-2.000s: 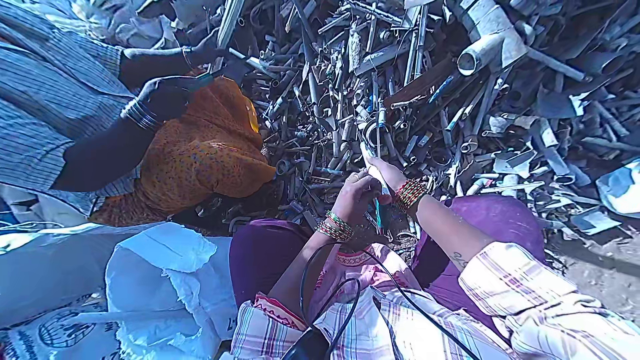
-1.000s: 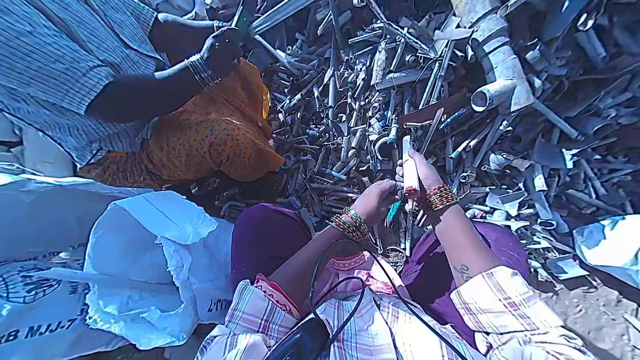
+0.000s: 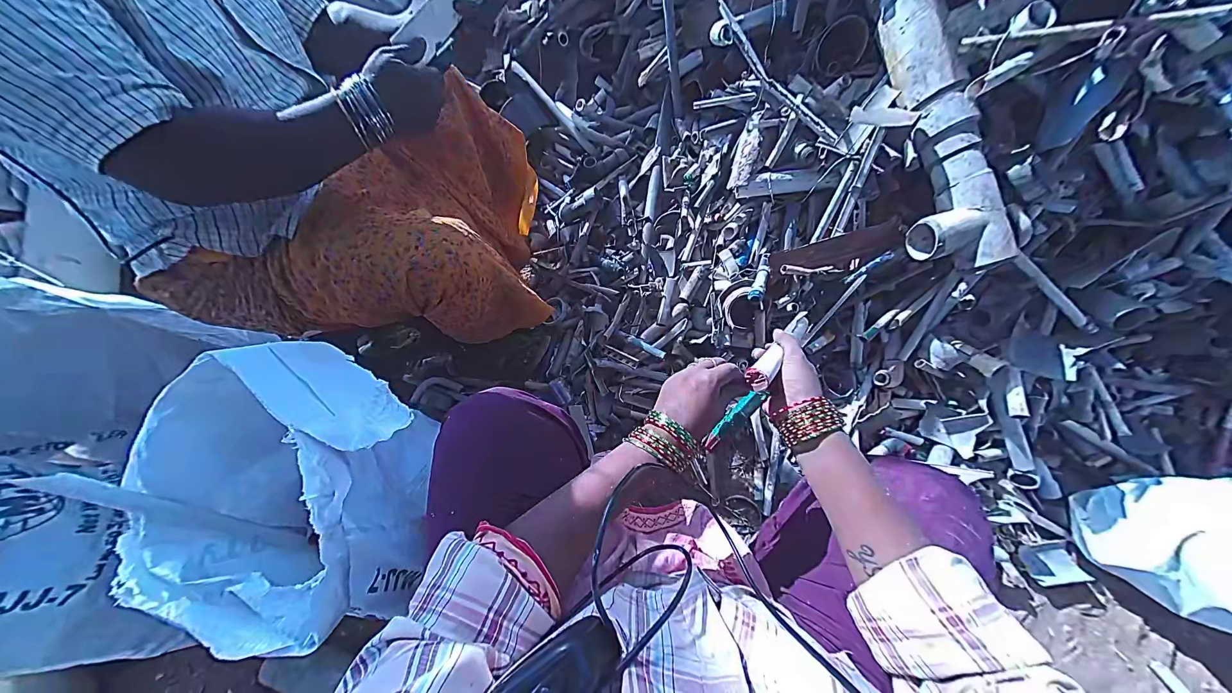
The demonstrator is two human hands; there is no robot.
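Note:
My right hand (image 3: 797, 371) is closed around a short whitish tube (image 3: 772, 358) with a red rim at its near end. Close to its left, my left hand (image 3: 698, 393) has curled fingers around a green handle-like piece (image 3: 736, 420), which slants up toward the tube's red end. What kind of tool the green piece belongs to is not clear, and its lower part is hidden by the hand. Both hands are above my lap, at the near edge of a heap of plastic pipe scraps (image 3: 693, 279).
A branched pale pipe (image 3: 948, 164) lies on the heap at upper right. At left stands an open white woven sack (image 3: 217, 481); another white sack (image 3: 1165, 539) is at far right. A co-worker's hand (image 3: 409, 91) with bangles is at upper left. Black cables (image 3: 599, 577) cross my lap.
The co-worker's hands have moved away toward the upper left. My hands have come a little apart from two seconds ago, and the red-ended tube shows in my right hand. The view has shifted.

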